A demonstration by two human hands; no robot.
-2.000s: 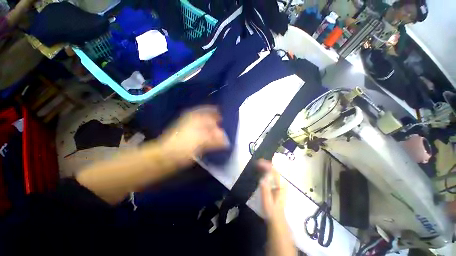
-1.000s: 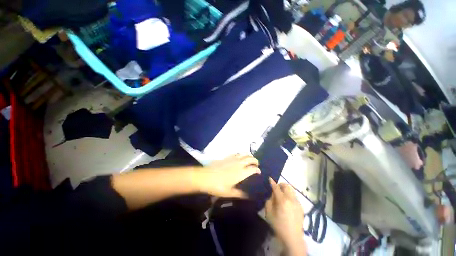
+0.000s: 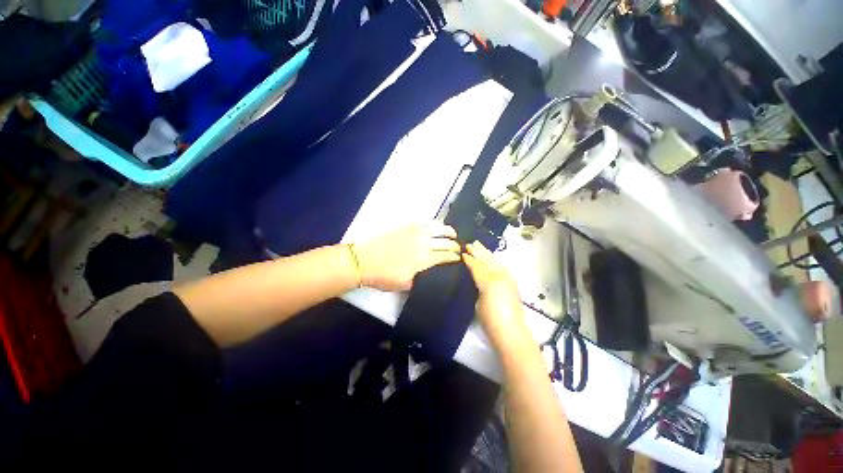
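Note:
A dark navy cloth piece [image 3: 439, 303] lies over the table's front edge, with a narrow dark strip [image 3: 500, 136] running on beyond it beside the machine. My left hand [image 3: 407, 257] holds the cloth from the left, fingertips at its upper part. My right hand [image 3: 486, 275] pinches it from the right, fingertips close to the left hand's. Both hands are just in front of the needle area [image 3: 523, 218] of the off-white sewing machine [image 3: 665, 249]. The fingers partly hide the cloth there.
Fabric shears [image 3: 569, 356] lie beside the machine bed, near a black pad [image 3: 619, 297]. Navy panels [image 3: 319, 185] spread across the far table. A turquoise basket [image 3: 148, 172] with blue cloth stands upper left, a red crate [image 3: 37, 314] far left. A pink thread cone [image 3: 730, 191] stands right.
The view has shifted, so the scene sits further left and up. My hands have come together at the cloth, nearer the needle area. The cloth looks straighter between them.

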